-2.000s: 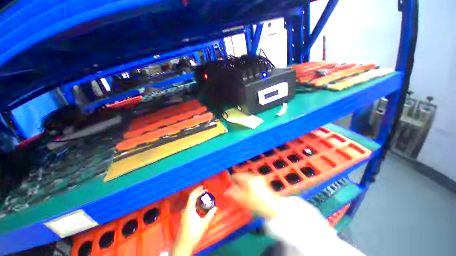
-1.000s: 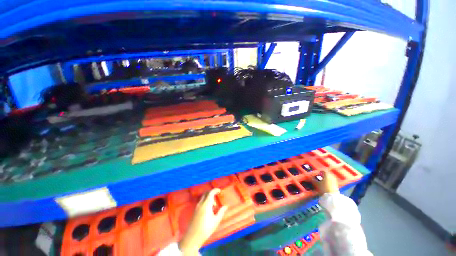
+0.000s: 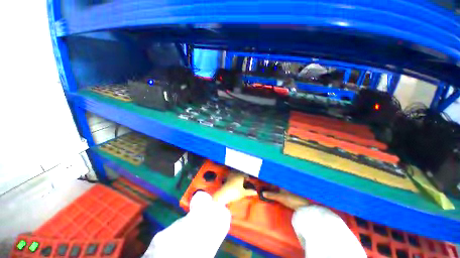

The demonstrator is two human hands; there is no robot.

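Note:
The orange compartment tray [image 3: 270,221] lies on the lower shelf, under the front beam. A black round watch body [image 3: 210,176] sits in a pocket at its left end. My left hand [image 3: 230,191] reaches over the tray beside a dark disc; its fingers are blurred. My right hand [image 3: 285,198] is over the tray to the right, palm down, with a small dark curved thing [image 3: 261,194] at its fingertips. I cannot tell whether either hand grips anything. White sleeves hide part of the tray.
Stacked empty orange trays [image 3: 91,211] stand low at left, with square bodies [image 3: 63,249] in front, two glowing green. Above the hands runs the blue beam with a white label [image 3: 243,161]. Orange strips [image 3: 338,133], a yellow board [image 3: 348,164] and a black box [image 3: 151,93] lie on the upper shelf.
The view has swung left. My right hand has left the right-hand tray and come over the left tray, close to my left hand. The floor-side trays at left have come into view.

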